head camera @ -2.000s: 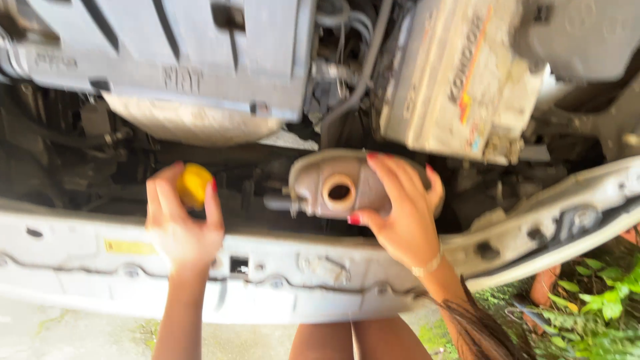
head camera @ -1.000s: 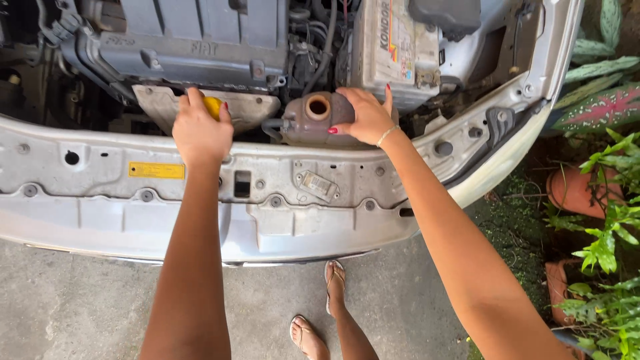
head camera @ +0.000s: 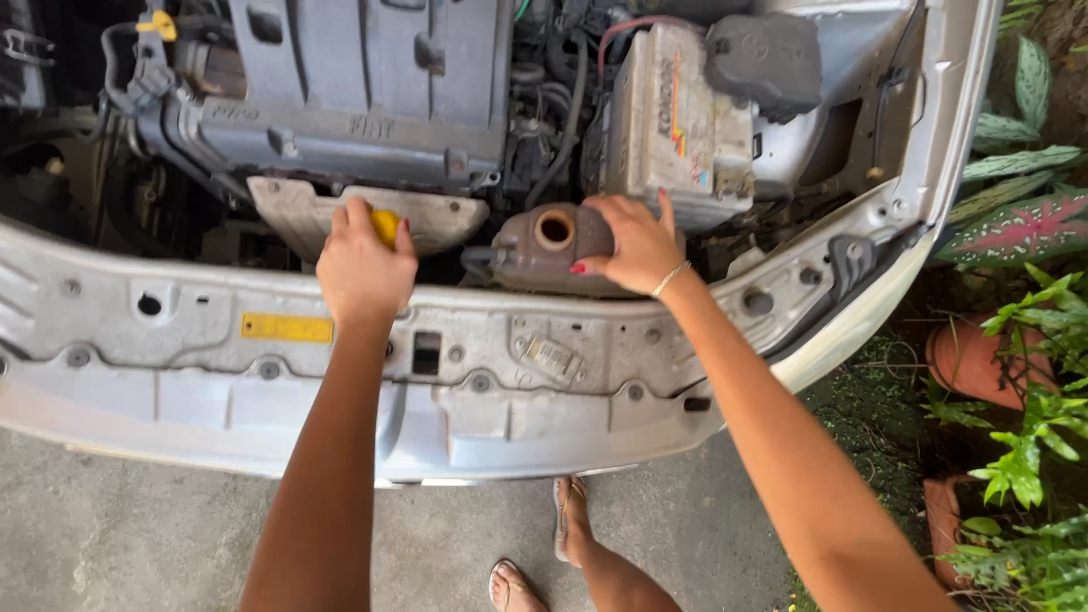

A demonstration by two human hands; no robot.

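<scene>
My left hand (head camera: 365, 259) holds a yellow cap (head camera: 385, 228) between thumb and fingers, above the gap behind the car's front crossmember and in front of a metal heat shield (head camera: 442, 223). To its right, my right hand (head camera: 637, 242) rests with spread fingers over the right side of the brownish plastic coolant expansion tank (head camera: 531, 265). The round filler neck (head camera: 555, 229) of the tank is uncovered and faces up. A short hose (head camera: 483, 255) joins the tank's left side. My left hand's fingers partly hide the cap.
A plastic engine cover (head camera: 365, 93) lies behind the heat shield, and a car battery (head camera: 680, 127) stands behind the tank. The silver front crossmember (head camera: 595, 340) runs under both my forearms. At upper left is a yellow dipstick handle (head camera: 157, 26). Potted plants (head camera: 986, 357) stand at right.
The view has shifted and widened since two seconds ago. My left hand, with the yellow cap, is nearer the tank than two seconds ago. My right hand stays on the tank.
</scene>
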